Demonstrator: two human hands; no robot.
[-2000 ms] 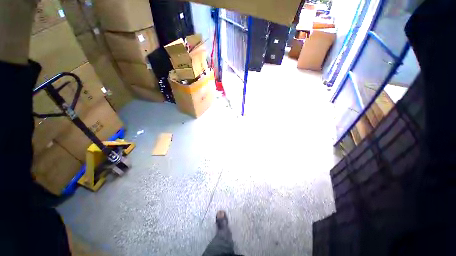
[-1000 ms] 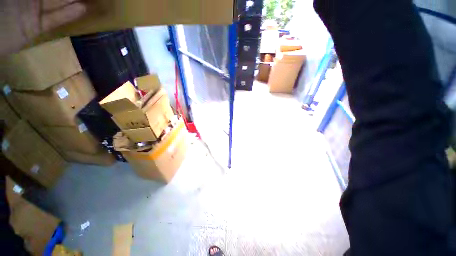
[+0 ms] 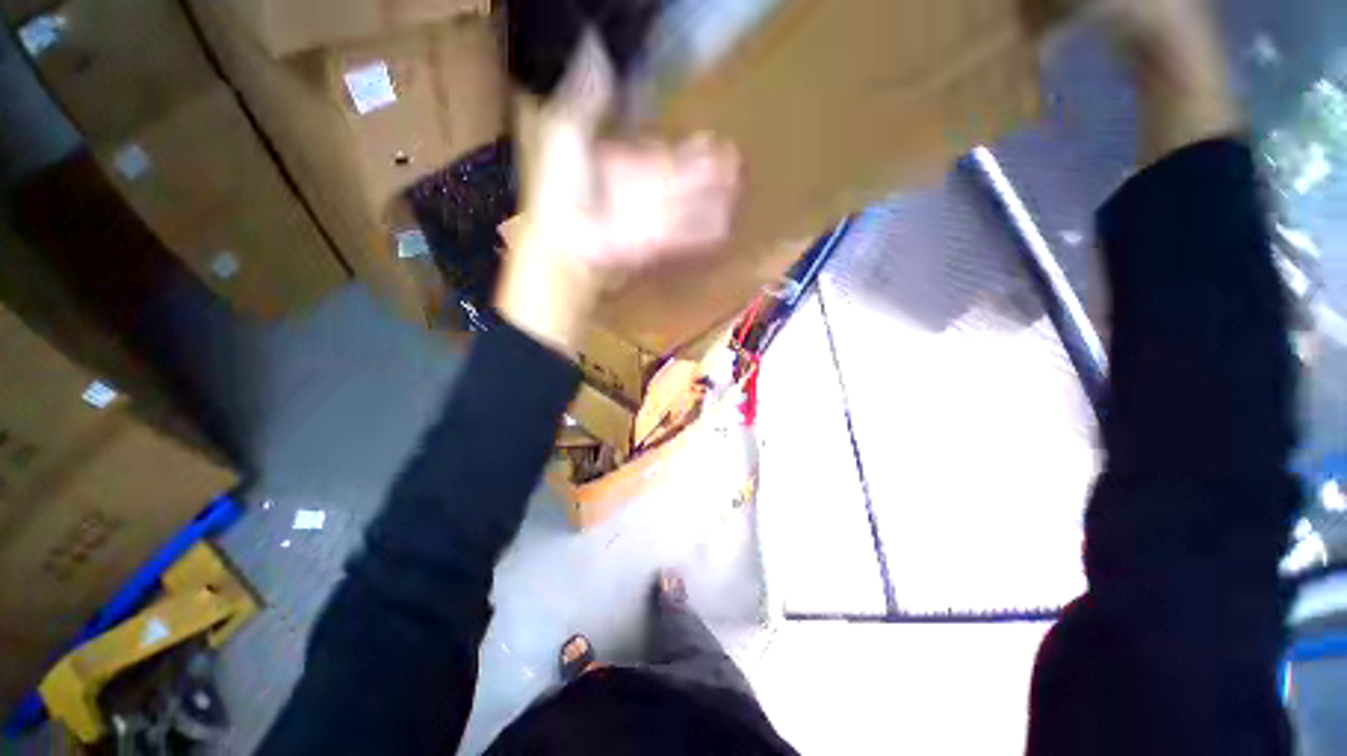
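Note:
A brown carton (image 3: 872,111) is held up in front of me at the top of the view, tilted and blurred. My left hand (image 3: 635,200) is at its left side, palm partly showing, thumb up and fingers against the carton; it is blurred. My right hand (image 3: 1174,67) is at the carton's right end near the top edge, its fingertips partly cut off. Below the carton stands an open carton (image 3: 635,480) with smaller open cardboard and dark parts inside. The raised carton hides part of it.
Tall brown cartons (image 3: 177,148) stand at the left. A yellow pallet jack (image 3: 148,635) and a blue pallet (image 3: 133,591) are at lower left. A blue-framed panel (image 3: 842,414) stands right of the open carton. A white scrap (image 3: 307,520) lies on the floor near my feet.
Both forearms have come into view, raised. The carton overhead now shows lower and tilted between my hands. The open floor carton appears further right and closer to my feet.

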